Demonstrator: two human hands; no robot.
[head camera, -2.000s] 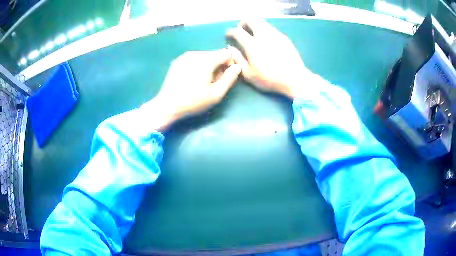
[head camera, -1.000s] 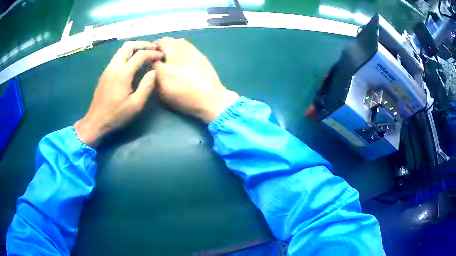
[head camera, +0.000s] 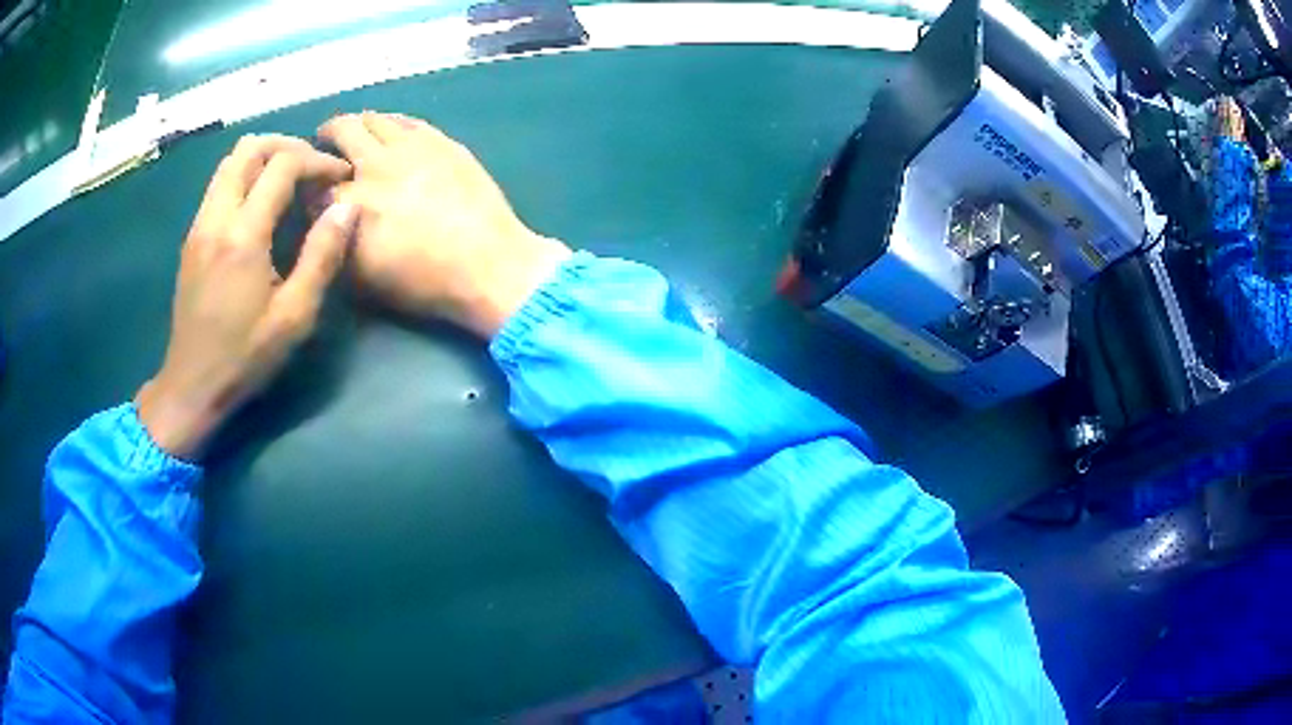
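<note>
My left hand (head camera: 252, 269) is bare and rests on the green mat (head camera: 595, 156) at the left, its fingers curled and the fingertips meeting the other hand. My right hand (head camera: 418, 220) lies beside it, palm down, touching the left fingers. No object shows in either hand; the space under the palms and fingers is hidden. A tiny screw-like speck (head camera: 472, 397) lies on the mat just below my right wrist.
A white-blue automatic screw feeder (head camera: 978, 241) with a metal mechanism stands at the right. A pale rail (head camera: 709, 26) runs along the far edge with a dark piece (head camera: 527, 26) on it. Another person's blue sleeve (head camera: 1247, 269) and hand show at the far right.
The view has turned to the right, so hands, mat and feeder sit further left in the picture. The blue item at the left has left view. The hands stay together.
</note>
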